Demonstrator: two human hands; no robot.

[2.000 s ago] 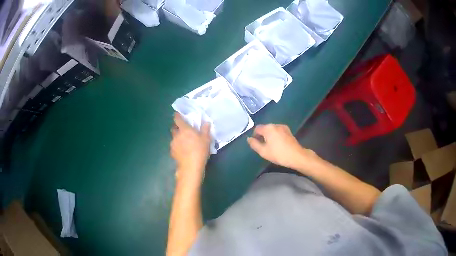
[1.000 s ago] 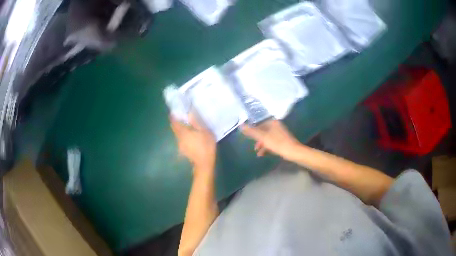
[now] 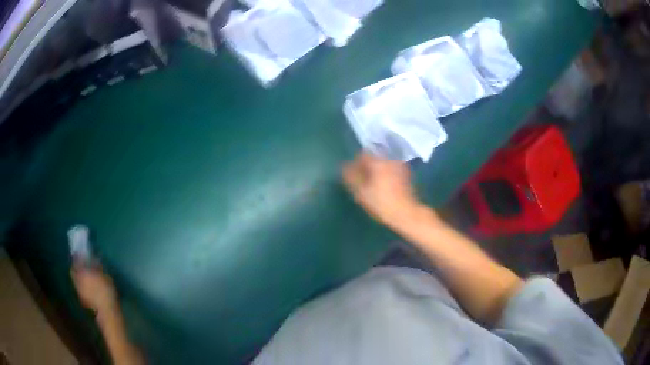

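Note:
My left hand (image 3: pixel 95 286), small and blurred at the far left, has its fingers closed on the lower end of a flat white sleeve (image 3: pixel 79 241) on the bench. My right hand (image 3: pixel 379 187) is curled just below the nearest of three square trays (image 3: pixel 395 117) standing in a slanting row. Its fingers are blurred, and whether they touch or hold anything is unclear. White sleeve material covers this tray, the middle tray (image 3: pixel 447 75) and the far tray (image 3: pixel 492 57). More white-covered trays (image 3: pixel 271 39) stand at the top, partly cut off.
The green bench top (image 3: pixel 192 185) has dark boxes (image 3: pixel 117 64) with white marks along its far left edge. A red stool (image 3: pixel 538 182) stands beside the bench at right. Brown carton flaps (image 3: pixel 599 281) show at lower right. Another brown carton (image 3: pixel 28 314) stands at lower left.
The nearest tray of the row is gone from its place; a covered tray now stands nearer in the top group. My left hand has moved far left to the sleeve. The camera view has shifted.

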